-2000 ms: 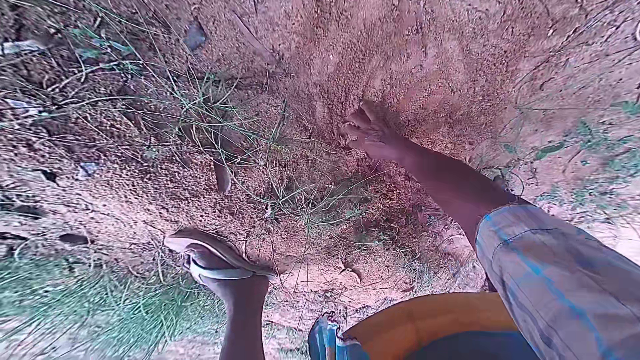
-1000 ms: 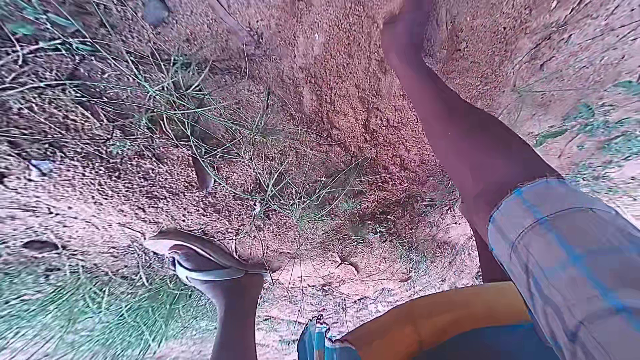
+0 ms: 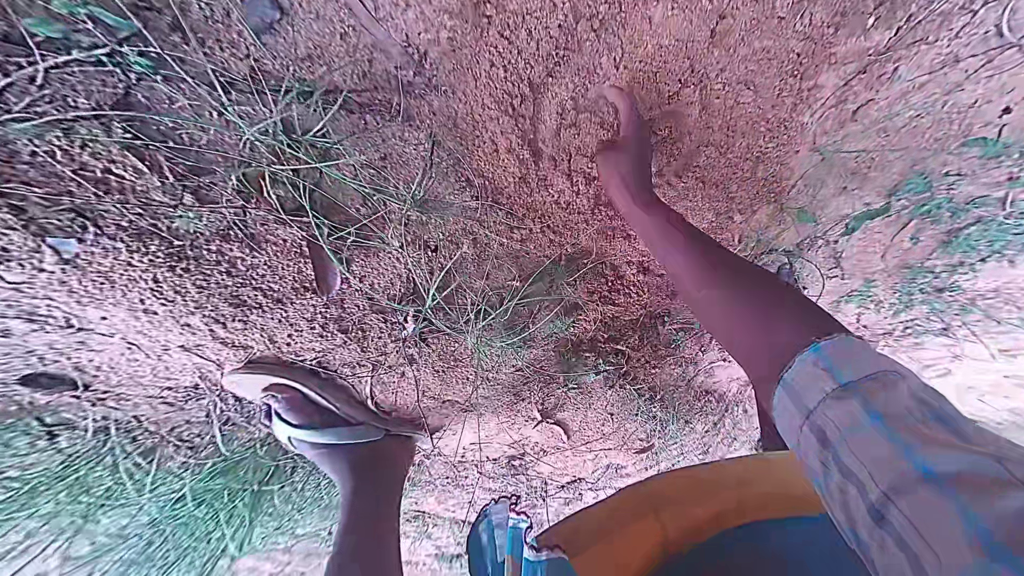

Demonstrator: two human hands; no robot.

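My right hand (image 3: 628, 152) is low over loose reddish, grainy soil (image 3: 544, 96) at the upper middle of the head view. Its fingers are blurred and partly curled, and whether anything lies between them cannot be told. A light checked sleeve (image 3: 888, 448) covers the upper part of that arm. My left hand is out of view. Thin green grass (image 3: 480, 312) grows from the ground below and left of my right hand.
A foot in a sandal (image 3: 320, 408) rests on the ground at lower left, beside dense grass (image 3: 160, 496). A curved orange-and-blue thing (image 3: 688, 496) is at the bottom edge. Twigs and stems (image 3: 264, 160) lie at upper left, with low green plants (image 3: 936, 208) at right.
My right hand was on the soil farther left, then reached to the top edge of the view. Now it is back lower, over the soil. The sandaled foot stays on the ground.
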